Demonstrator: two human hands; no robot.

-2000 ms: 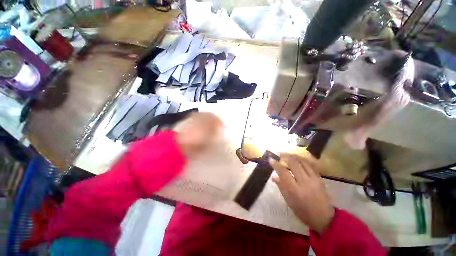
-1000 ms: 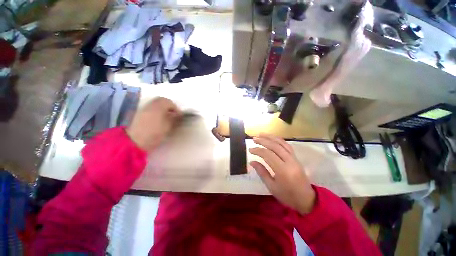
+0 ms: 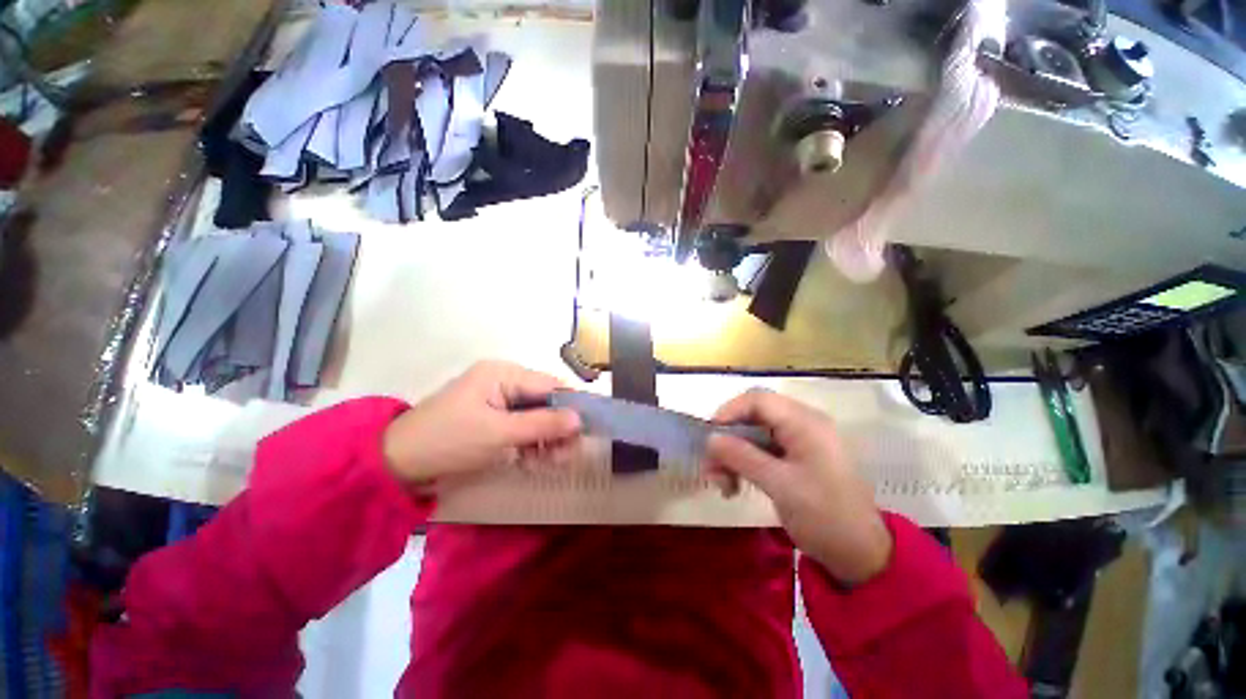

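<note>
A grey strip [image 3: 635,421] is stretched sideways between my two hands above the table's front part. My left hand [image 3: 481,426] pinches its left end and my right hand [image 3: 782,458] pinches its right end. A dark strip [image 3: 633,358] lies lengthwise under the presser foot area, which is lost in lamp glare. The held grey strip crosses over it and hides its middle; its near end shows below. A second dark strip [image 3: 782,284] lies right of the needle area on the yellow bed plate [image 3: 847,322].
The sewing machine head [image 3: 875,178] fills the top right. A fanned stack of grey strips [image 3: 253,307] lies at left, with a loose strip pile [image 3: 358,103] and black scrap [image 3: 526,164] behind. Black scissors [image 3: 943,372] and green snips [image 3: 1060,417] lie right.
My left hand has moved right from beside the stack. My right hand has left the dark strip's side, and both hands now hold a grey strip. The view has shifted slightly.
</note>
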